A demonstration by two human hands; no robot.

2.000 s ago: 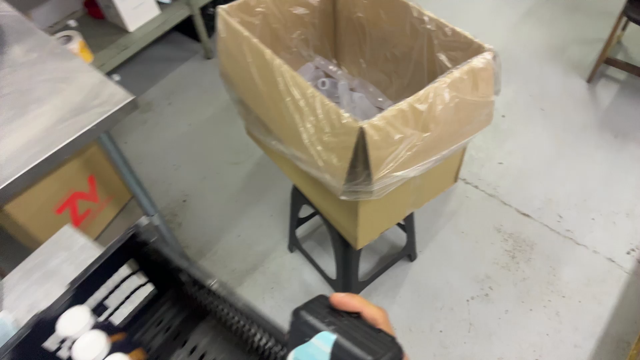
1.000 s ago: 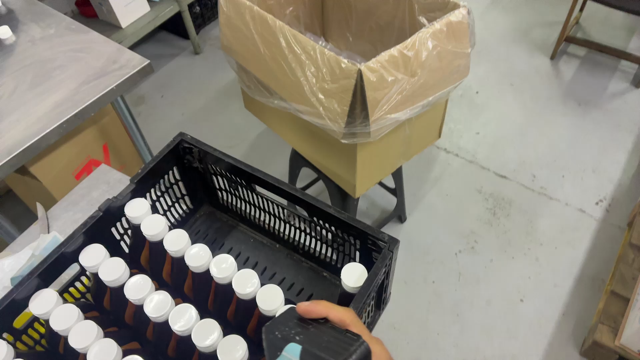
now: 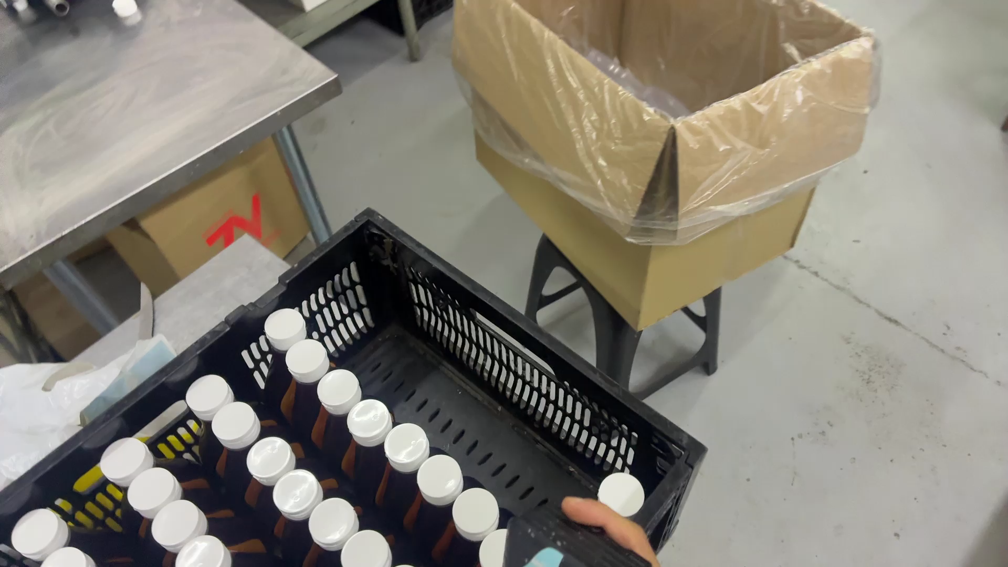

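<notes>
At the bottom edge, right of centre, my right hand (image 3: 610, 526) has its fingers over a black boxy device (image 3: 563, 543) with a light-blue patch; most of the hand is out of frame. Just left of and behind it, rows of dark bottles with white caps (image 3: 405, 447) stand upright in a black plastic crate (image 3: 504, 323). A single white-capped bottle (image 3: 621, 494) stands at the crate's right end, close behind my fingers. The crate's far strip shows its slotted floor. My left hand is not in the frame.
A cardboard box (image 3: 583, 157) lined with clear plastic sits on a black stool (image 3: 622, 346) beyond the crate. A steel table (image 3: 157, 102) stands at left, with a cardboard box (image 3: 228, 205) beneath. White plastic (image 3: 47, 402) lies left of the crate.
The view has swung down onto the crate, where more bottles show than two seconds ago. My right hand stays on the black device at the bottom edge.
</notes>
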